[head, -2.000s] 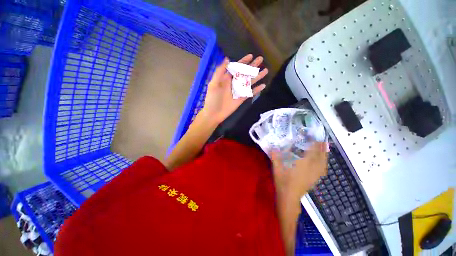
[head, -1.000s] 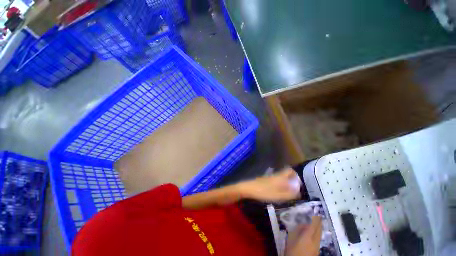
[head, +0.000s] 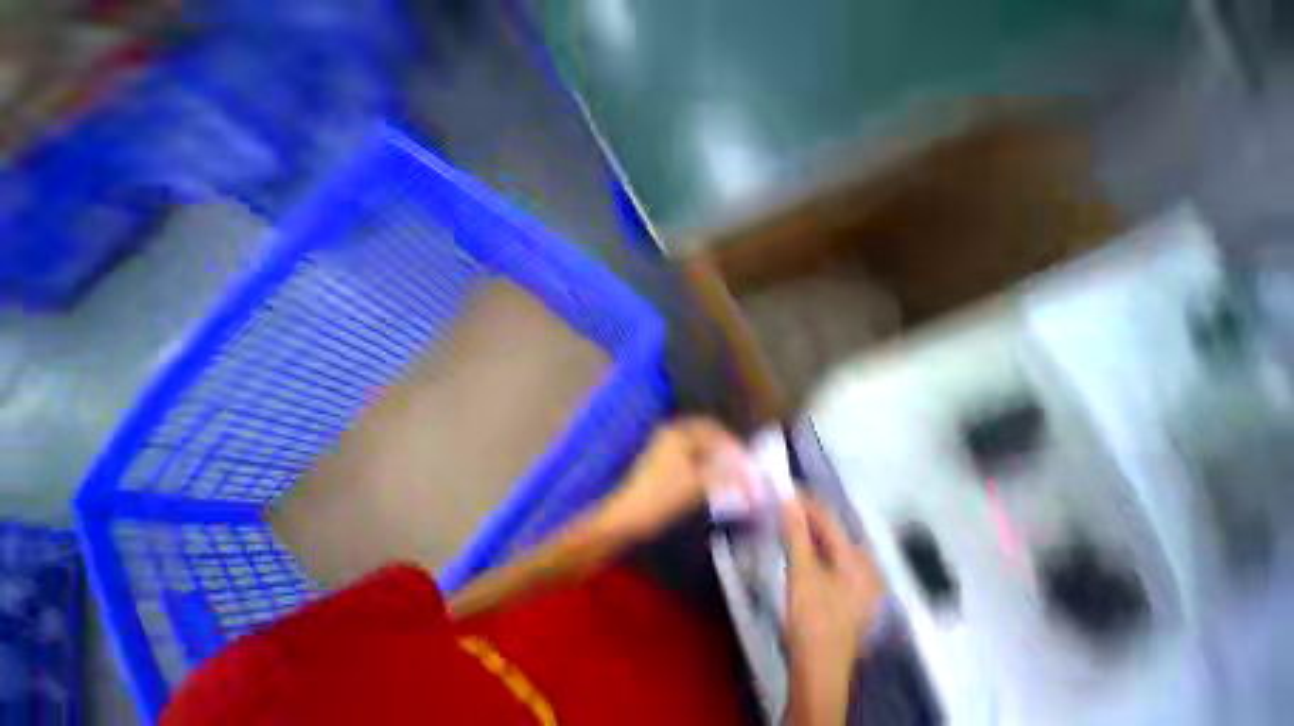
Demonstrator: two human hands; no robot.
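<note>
The frame is blurred. My left hand [head: 678, 471] reaches in from the left and its fingers are closed on a small white and pinkish packet [head: 748, 478], above the edge of the keyboard tray. My right hand [head: 830, 579] is just below and to the right, fingers pointing up at the packet's lower right side. Blur hides whether the right fingertips grip it. The pale tray [head: 754, 596] shows partly under the hands, with indistinct things on it.
A large blue lattice crate [head: 646, 348] with brown cardboard inside stands at left. A pale perforated plate [head: 908, 440] with black blocks [head: 1090, 584] and a red line is at right. A green-topped bench [head: 852, 85] is behind. More blue crates [head: 36, 624] stand at far left.
One second ago the hands were lower and further apart; now they are together at the packet. The view has shifted, so crate and plate appear further left. The open left palm of two seconds ago has closed.
</note>
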